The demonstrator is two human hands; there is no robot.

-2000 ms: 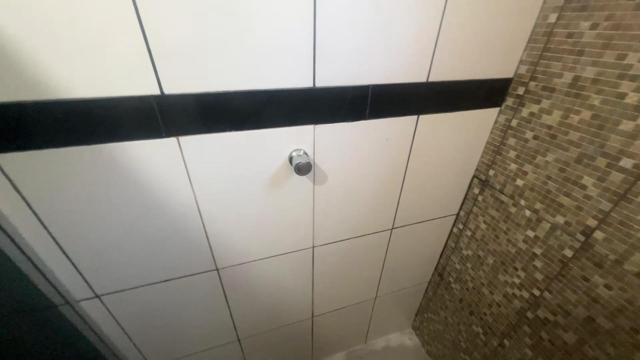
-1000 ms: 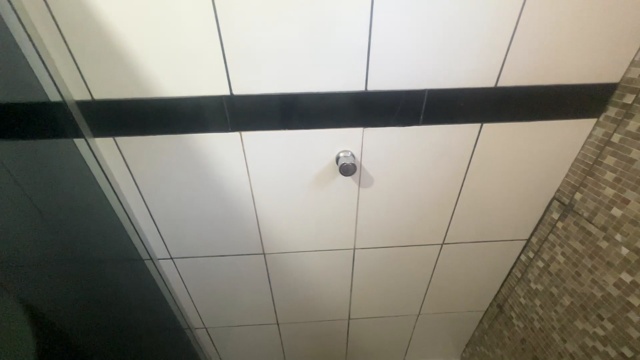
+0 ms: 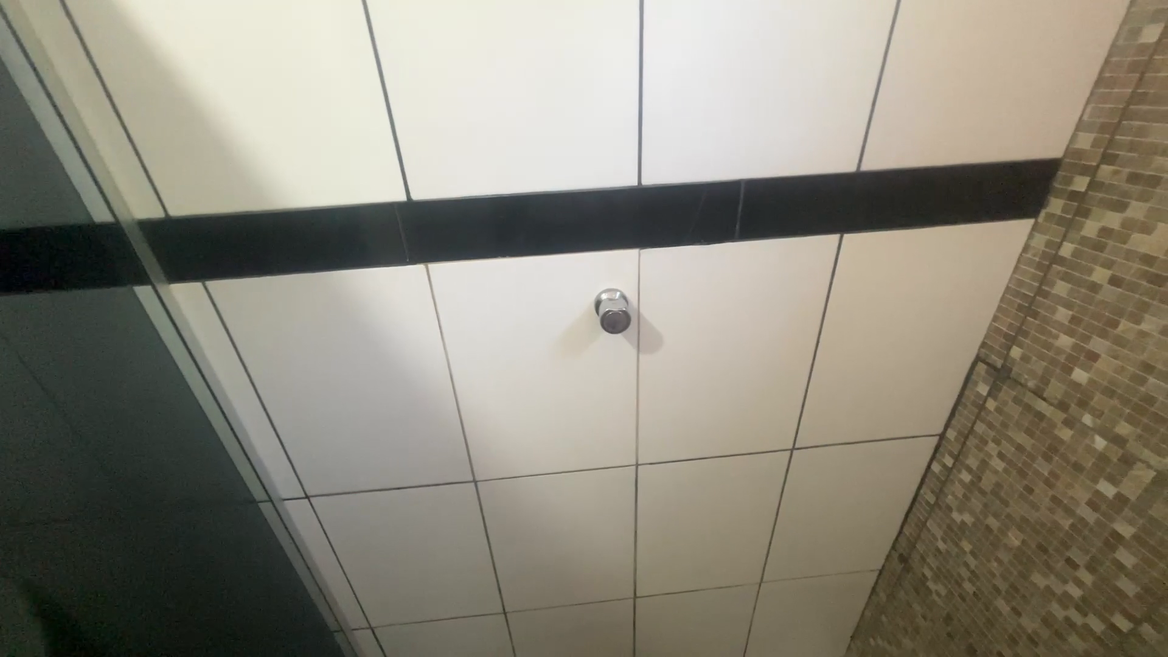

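Neither my left hand nor my right hand shows in the head view. A round chrome valve knob (image 3: 614, 312) sticks out from the white tiled wall (image 3: 538, 365), a little below a band of black tiles (image 3: 566, 222). Its shadow falls on the tiles to either side. Nothing touches the knob.
A dark glass panel (image 3: 109, 438) with a pale edge strip (image 3: 214, 401) stands along the left side. On the right, a wall of small brown and beige mosaic tiles (image 3: 1077, 438) meets the white wall at a corner.
The view has shifted left since the oldest frame, so more of the glass panel shows at the left. The knob on the wall looks the same.
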